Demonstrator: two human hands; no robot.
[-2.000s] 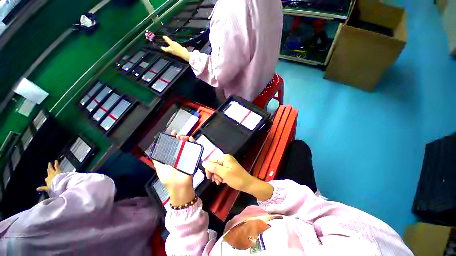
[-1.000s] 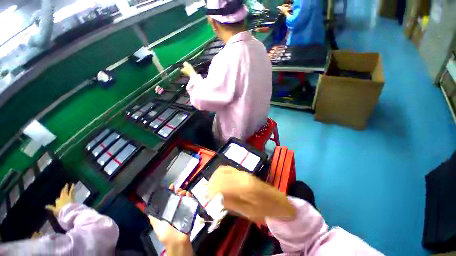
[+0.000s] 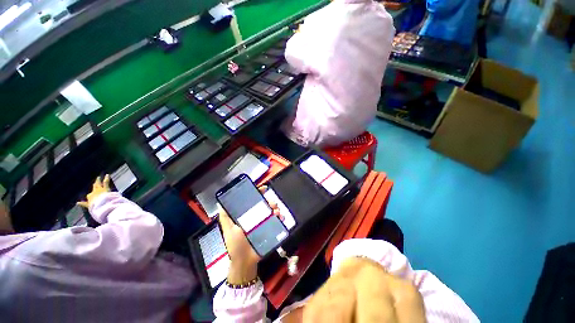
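Observation:
My left hand (image 3: 238,251) holds a smartphone (image 3: 253,214) tilted, its face towards me; the face is grey and white with a red line across it. My right hand (image 3: 362,296) is large and blurred at the bottom edge, apart from the phone; its fingertips are hidden, so I cannot tell if it holds anything. A black phone tray (image 3: 304,200) lies behind the held phone, with a white-faced phone (image 3: 323,174) in its far slot, another partly covered by my left hand, and one in its near slot. A small white scrap (image 3: 292,263) hangs below the phone's lower edge.
A red bin (image 3: 277,165) with grey sheets is behind the tray, and stacked red crates (image 3: 360,208) are under it. Phone trays (image 3: 169,140) line the green bench (image 3: 135,88). Workers in pink smocks sit ahead and at left. A cardboard box (image 3: 482,126) stands at right.
My right hand has moved away from the phone, down to the bottom edge. The phone in my left hand has turned more upright. The view has shifted, and the worker ahead leans forward.

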